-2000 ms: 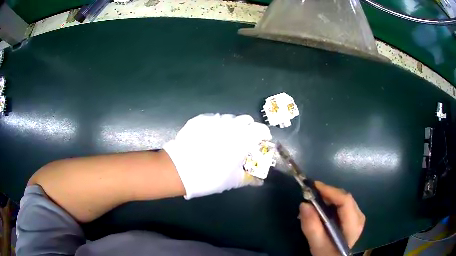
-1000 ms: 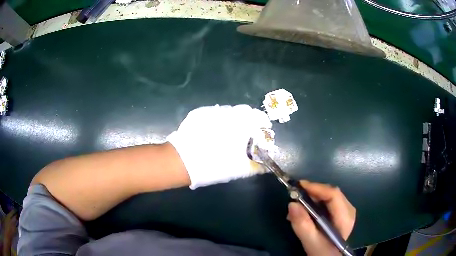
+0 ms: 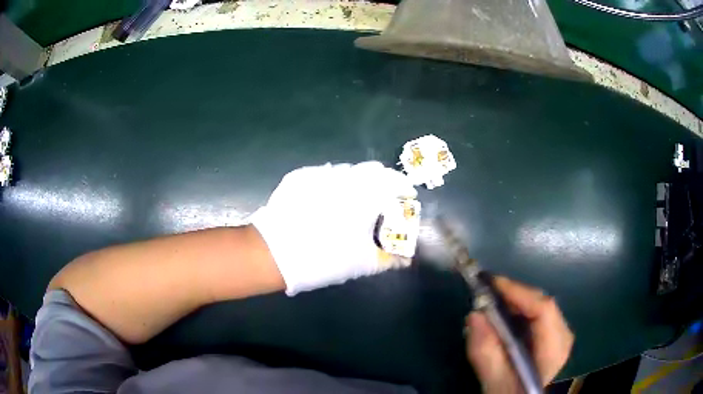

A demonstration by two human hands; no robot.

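Observation:
My left hand (image 3: 335, 229), in a white glove, holds a white module (image 3: 399, 229) with brass contacts facing up. A dark curved line shows at the module's left edge, beside the glove. My bare right hand (image 3: 518, 335) grips a soldering iron (image 3: 493, 304); its blurred tip lies a little right of the held module, apart from it. A second white module (image 3: 428, 160) lies on the dark green bench (image 3: 193, 115) just beyond the glove's fingers, brass side up.
A greyish translucent hood (image 3: 478, 35) stands at the far edge. White modules (image 3: 5, 158) are cut off at the far left. A dark fixture (image 3: 669, 238) and a small white part (image 3: 680, 156) lie at the right. A dark bar (image 3: 140, 19) crosses the far left edge.
The iron's tip moved left onto the held module, then back to the right, off it. The dark curved line at the module's left edge did not show two seconds ago. The smoke has thinned.

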